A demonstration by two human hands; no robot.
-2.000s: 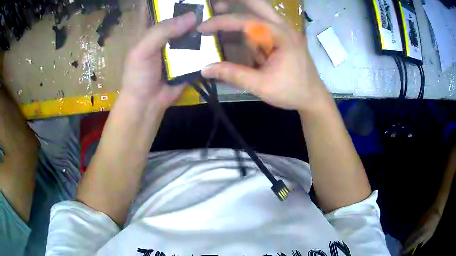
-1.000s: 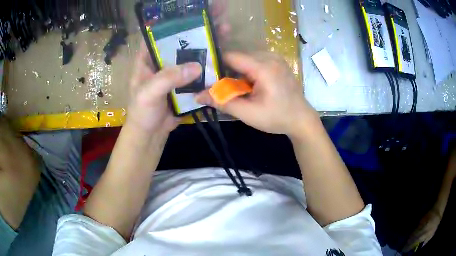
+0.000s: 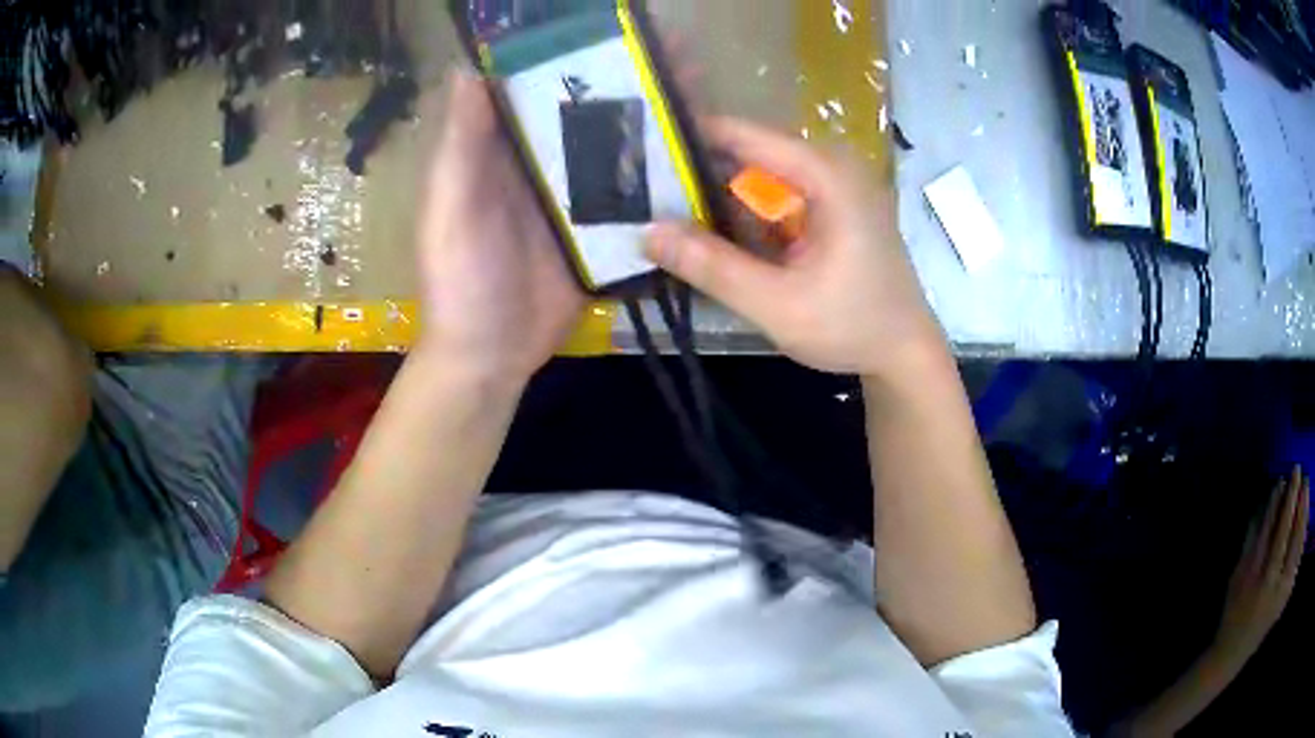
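An open power bank unit point(image 3: 609, 241) is held over the bench edge, its white cell face up with a dark patch point(image 3: 604, 162) in the middle. Yellow lines run along both sides, and a green strip point(image 3: 552, 43) crosses near its top. Black cables point(image 3: 687, 378) hang from its lower end. My left hand point(image 3: 495, 238) supports it from the left and beneath, fingers partly hidden. My right hand point(image 3: 829, 260) grips the lower right corner, thumb on the face, and also holds an orange hand tool point(image 3: 767, 202) in its curled fingers.
Two similar units point(image 3: 1108, 144) lie on the white surface at right, cables over the edge. A white paper slip point(image 3: 963, 216) lies nearer. Black scraps point(image 3: 379, 121) lie on the brown board at left. Other people's limbs show at left and at lower right point(image 3: 1258, 577).
The unit has shifted right and tilted. My left thumb has come off the dark patch, and my right thumb now rests on the lower face. The orange tool has moved right.
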